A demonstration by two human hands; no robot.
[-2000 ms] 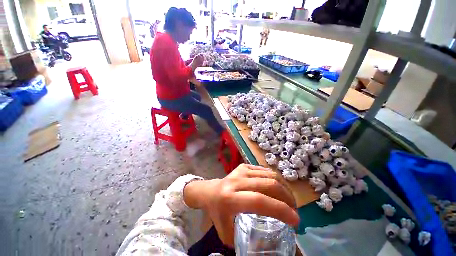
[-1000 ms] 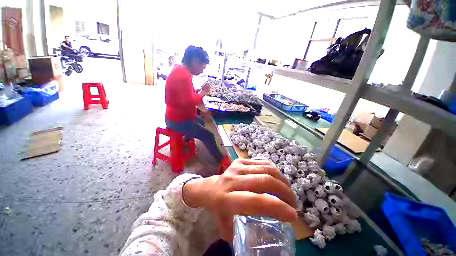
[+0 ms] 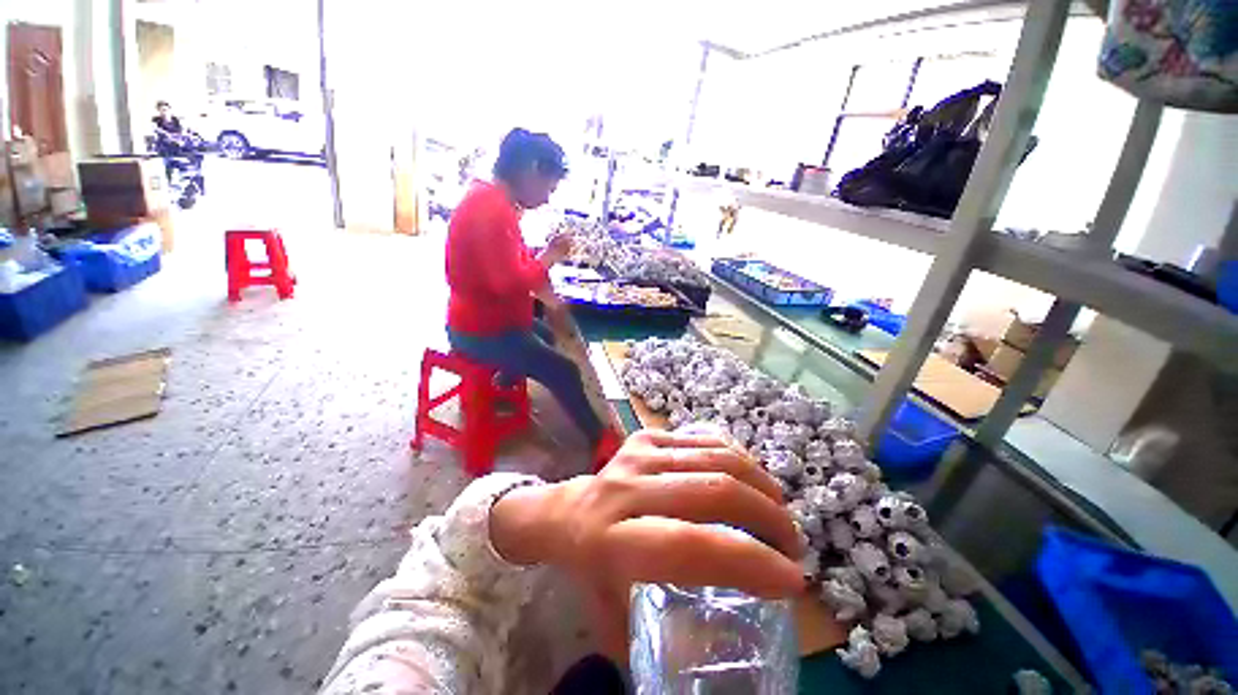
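My left hand (image 3: 665, 523), in a pale speckled sleeve, reaches in from the bottom. Its fingers are curled over the top of a clear bottle or cup (image 3: 713, 645), cut off by the lower edge. The hand hides the bottle's top. Behind and to the right, knobbly white-grey figurine pieces (image 3: 774, 421) with dark round openings lie heaped on brown cardboard on the green bench (image 3: 984, 631). My right hand is not in view.
A seated person in red (image 3: 489, 258) is at the bench further off. A red stool (image 3: 258, 264) and flat cardboard (image 3: 118, 391) are on the floor at left. A blue tray (image 3: 1134, 604) is at lower right, below a shelf post (image 3: 971, 231).
The view has lifted and shifted since the earliest frame. The plastic sheet and most loose pieces at lower right have left the picture. My left hand stays over the bottle.
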